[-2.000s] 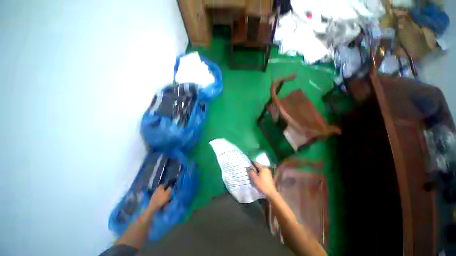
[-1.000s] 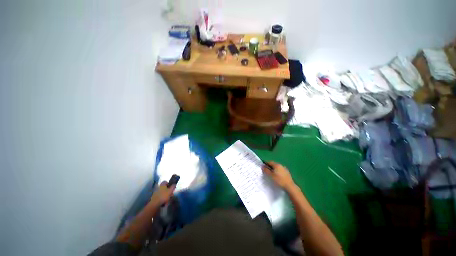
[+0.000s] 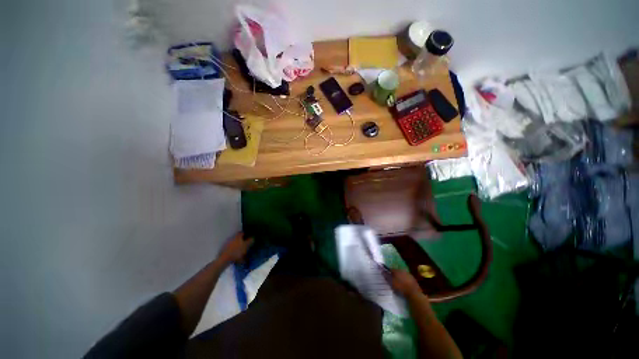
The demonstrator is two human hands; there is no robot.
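My right hand (image 3: 403, 282) grips a white printed sheet (image 3: 364, 265) over the green floor, in front of the chair. The sheet is bent and its print is blurred. A thin dark pen-like shape shows along the sheet by the fingers. My left hand (image 3: 237, 248) is at the lower left, beside the wall and above the blue bag (image 3: 242, 286). Its fingers look curled, but they blur into a dark area, so I cannot tell what it holds.
A wooden desk (image 3: 273, 156) stands ahead, bearing papers (image 3: 198, 116), a smartphone (image 3: 336, 95), cables, a green mug (image 3: 385, 87), a red calculator (image 3: 418, 119) and a lidded jar (image 3: 432, 55). A brown chair (image 3: 389, 200) stands before it. Bagged garments (image 3: 585, 200) lie at right.
The view has moved up to the desk and chair. The sheet stays in my right hand and now bends. The black object seen in my left hand one second ago is no longer clearly visible.
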